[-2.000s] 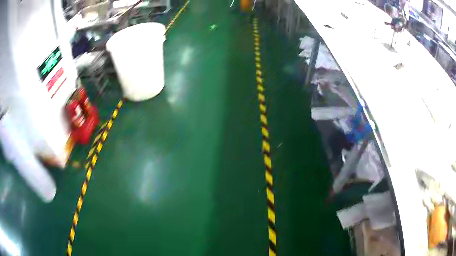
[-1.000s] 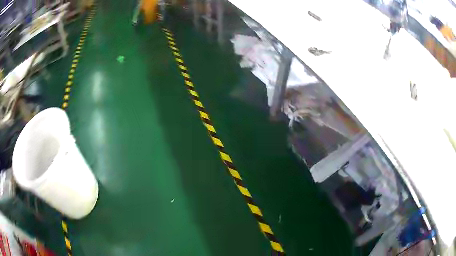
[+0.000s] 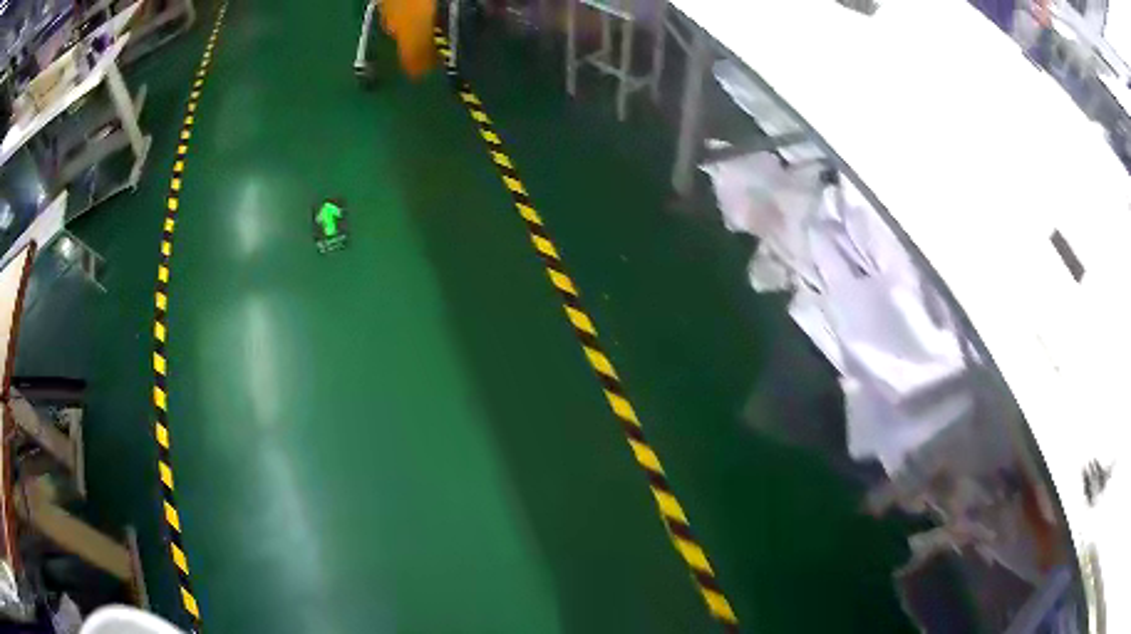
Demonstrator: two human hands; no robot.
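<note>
Neither of my hands is in the picture. Nearest in front of me is the green floor (image 3: 360,409) of an aisle, with a yellow-black tape line (image 3: 161,328) on the left and another (image 3: 581,325) on the right. A small green arrow sign (image 3: 329,223) is on the floor between them. A long white table (image 3: 992,248) curves along the right side. A few small dark objects lie on it, too blurred to name.
White sheets and scraps (image 3: 874,316) lie under the right table. An orange object (image 3: 413,35) hangs between wheeled metal legs at the far end. Worktables (image 3: 75,87) stand along the left. A white bin's rim (image 3: 130,622) shows at the bottom left.
The view has moved forward along the aisle. The white bin has slid to the bottom left edge, mostly out of view. The floor arrow and the orange object look nearer.
</note>
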